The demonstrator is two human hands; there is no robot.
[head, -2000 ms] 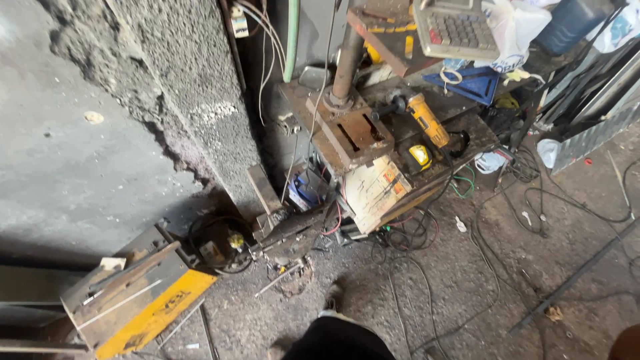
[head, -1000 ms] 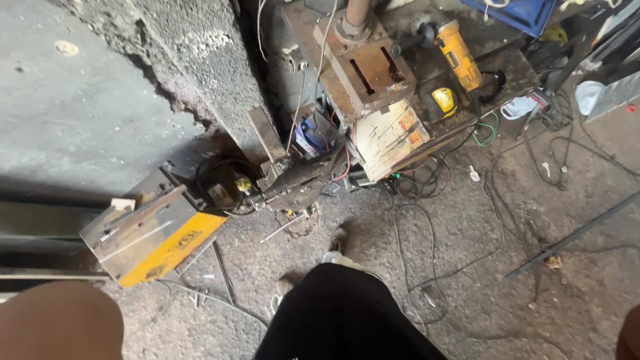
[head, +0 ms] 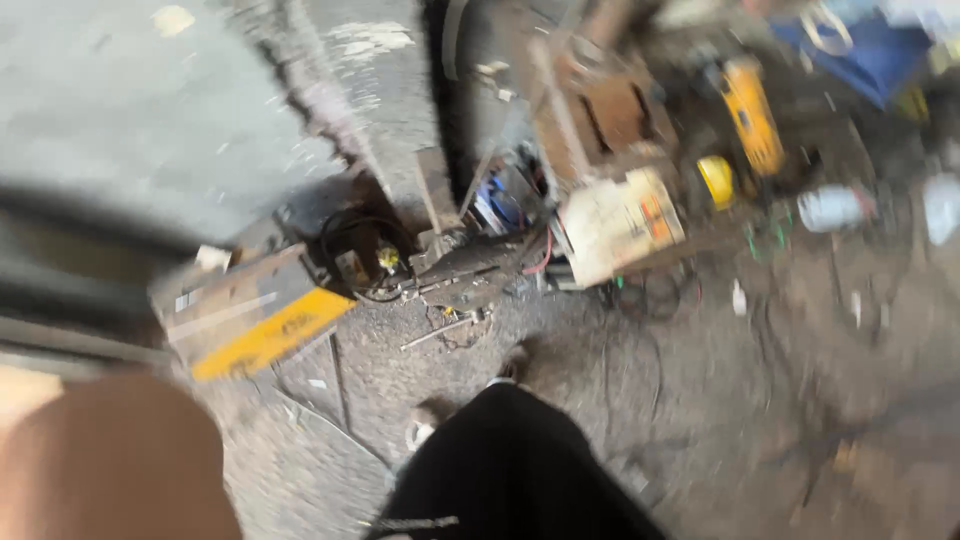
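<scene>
At the lower left, a large blurred patch of bare skin is very close to the camera, seemingly part of my left hand (head: 112, 457) or arm. Its fingers cannot be made out, nor whether it holds anything. Beyond it stands a grey and yellow machine (head: 274, 330) with its casing tilted in view. My right hand is not in view. My black-clothed leg (head: 517, 472) fills the bottom middle, with a thin, blurred object low against it. The whole view is smeared by motion.
A rusty steel drill-press table (head: 615, 120) with slots stands at the upper middle, a white panel (head: 622, 225) below. A yellow angle grinder (head: 752, 116) and yellow tape measure (head: 716, 182) lie right of it. A metal rod (head: 439, 332) and cables (head: 652, 375) are on the floor.
Bare skin has come into view at the lower left since the oldest frame. The skin at the right edge one second ago is out of view. The view has shifted.
</scene>
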